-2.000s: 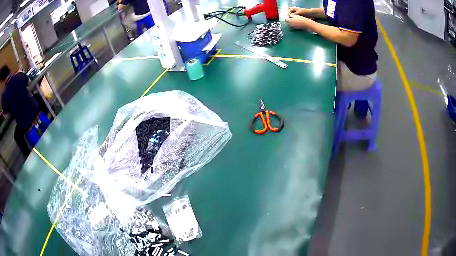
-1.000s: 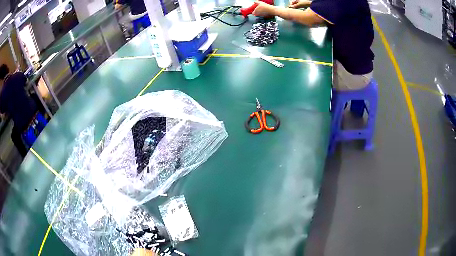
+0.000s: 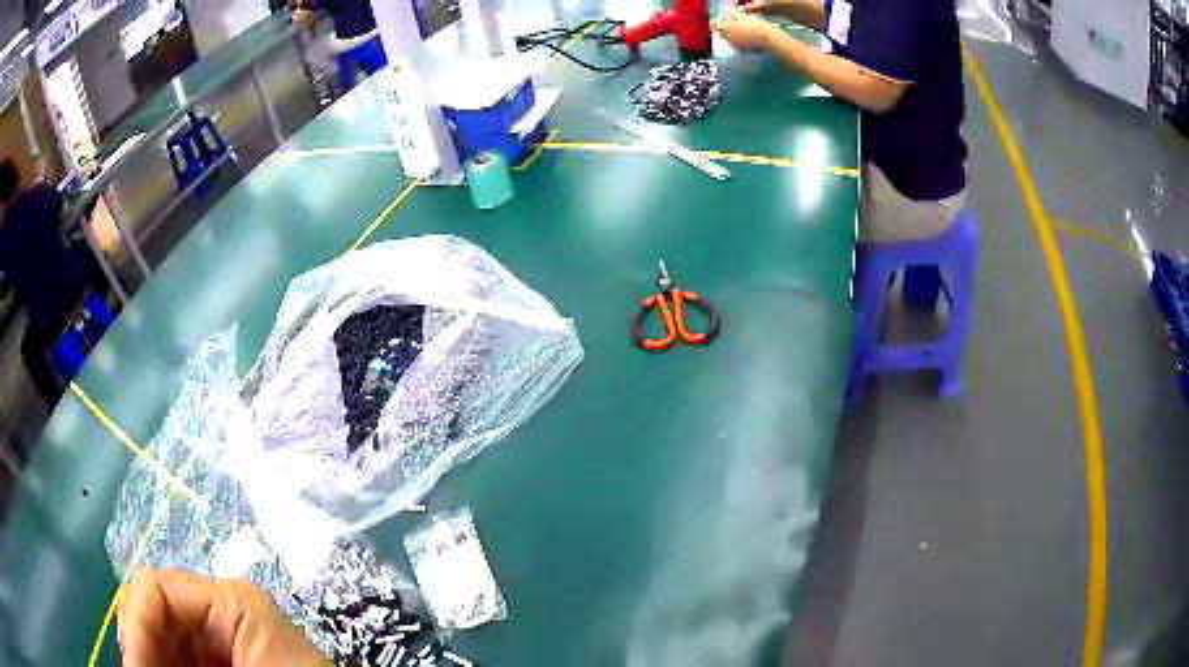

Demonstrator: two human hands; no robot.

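A hand, by its slant my right hand (image 3: 215, 625), is at the bottom left, cut off by the lower edge. Its fingers are curled; whether it holds something cannot be made out. Just right of it is a pile of black-and-white sleeves (image 3: 372, 625) at the mouth of a large crinkled clear plastic bag (image 3: 509, 378). Many small black parts (image 3: 365, 391) show in the bag. A small whitish packet (image 3: 454, 569) lies right of the pile. My left hand is not in view.
Orange-handled scissors (image 3: 674, 318) lie right of the bag on the green mat (image 3: 652, 482). Farther back are a teal roll (image 3: 489, 180), a blue box (image 3: 496, 124), a ruler-like strip (image 3: 678, 153), a wire heap (image 3: 675, 91) and a red tool (image 3: 681, 29). A person (image 3: 906, 104) sits at the right edge.
A fingertip showed at the sleeve pile one second ago; now more of the hand shows, farther left. The seated person's hand has left the red tool. The view has shifted slightly.
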